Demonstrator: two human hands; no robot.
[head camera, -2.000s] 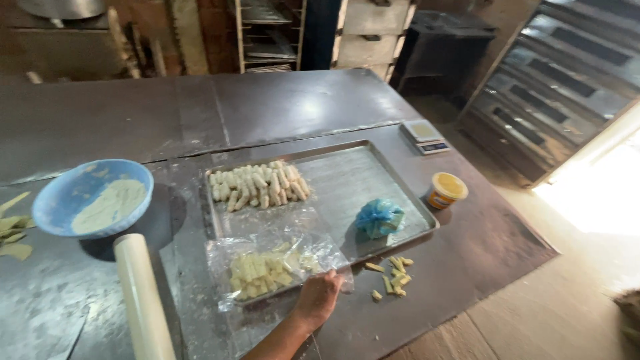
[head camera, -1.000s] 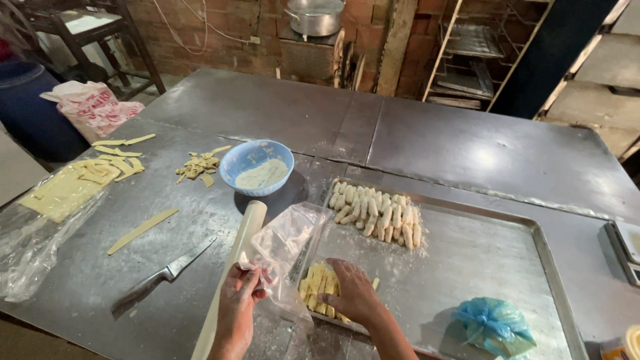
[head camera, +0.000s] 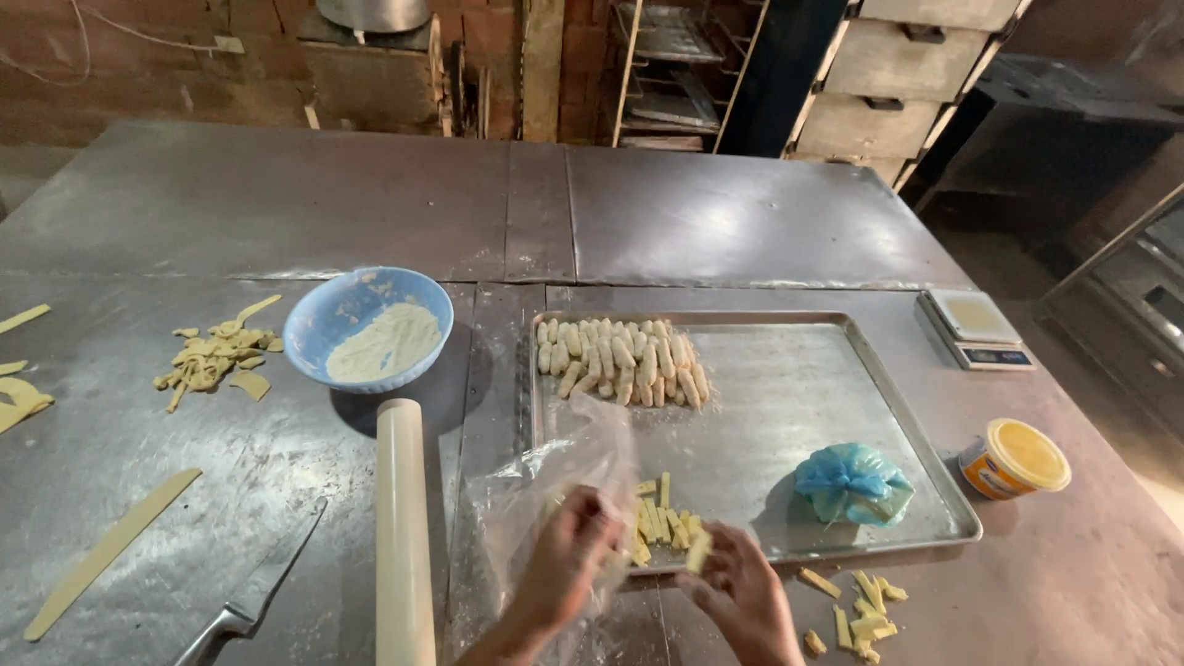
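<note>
My left hand (head camera: 578, 546) grips a clear plastic bag (head camera: 578, 453) at the near left corner of a metal baking tray (head camera: 768, 365). To its right, my right hand (head camera: 735, 583) holds a pale yellow stick piece (head camera: 698, 549) between the fingers, over the tray's near edge. More yellow sticks (head camera: 661, 518) lie in the tray between the hands. Floured finger-shaped pieces (head camera: 624, 361) fill the tray's far left corner. A knotted blue plastic bag (head camera: 853, 486) sits at its near right. Several yellow sticks (head camera: 865, 615) lie on the table beside the tray.
Left of the tray are a rolling pin (head camera: 404, 536), a blue bowl of flour (head camera: 370, 328), a knife (head camera: 259, 583), a dough strip (head camera: 111, 555) and dough scraps (head camera: 222, 356). A tub (head camera: 1015, 458) and a digital scale (head camera: 976, 328) stand at the right on the metal table (head camera: 370, 203).
My right hand has lifted off the sticks in the tray and now holds a piece. The clear bag, spread over the sticks two seconds ago, is now in my left hand at their left.
</note>
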